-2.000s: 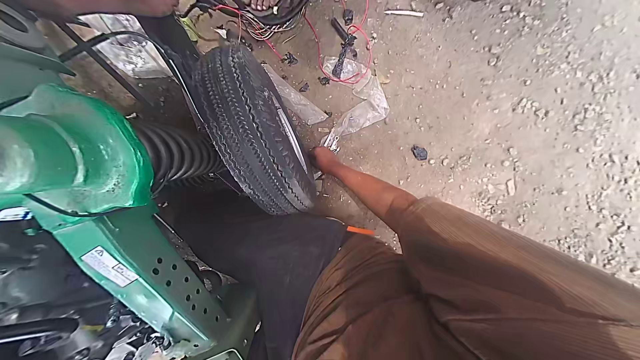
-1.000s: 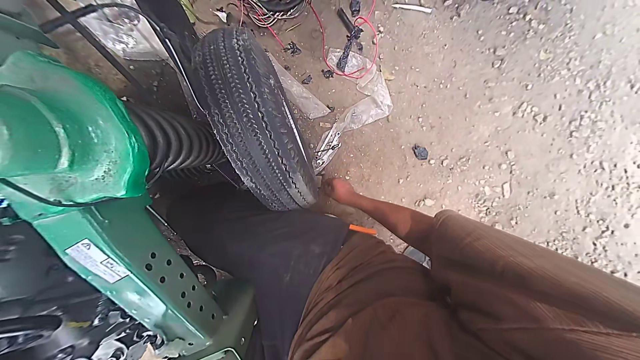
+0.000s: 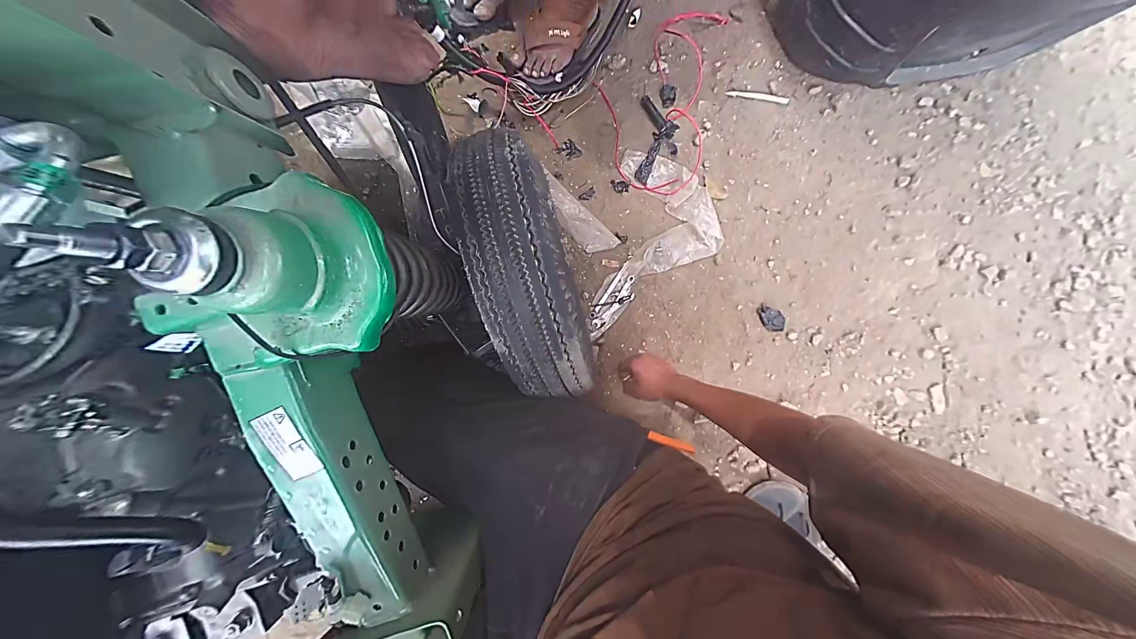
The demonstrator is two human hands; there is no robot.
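My right hand (image 3: 649, 377), below a brown sleeve, is closed in a loose fist just right of the lower end of a black treaded tyre (image 3: 524, 266). A small gap separates it from the tyre, and no object shows in its fingers. The tyre stands beside my dark-trousered leg. Left of it are a black coil spring (image 3: 428, 280) and a green metal suspension housing (image 3: 306, 266) with a large nut (image 3: 164, 251) on its end. A green bracket (image 3: 342, 479) with a row of holes runs down from the housing. My left hand is not in view.
Another person's bare foot (image 3: 555, 40) rests among wires at the top, near blurred bare skin (image 3: 337, 40). Red wire (image 3: 701, 133), clear plastic sheeting (image 3: 679, 235) and black scraps (image 3: 771, 317) lie on gravelly ground. A large black object (image 3: 887, 40) is at the upper right.
My right hand, at the wheel's side two seconds ago, has moved off to the right of the tyre. The view has shifted, showing more of the green housing and the other person.
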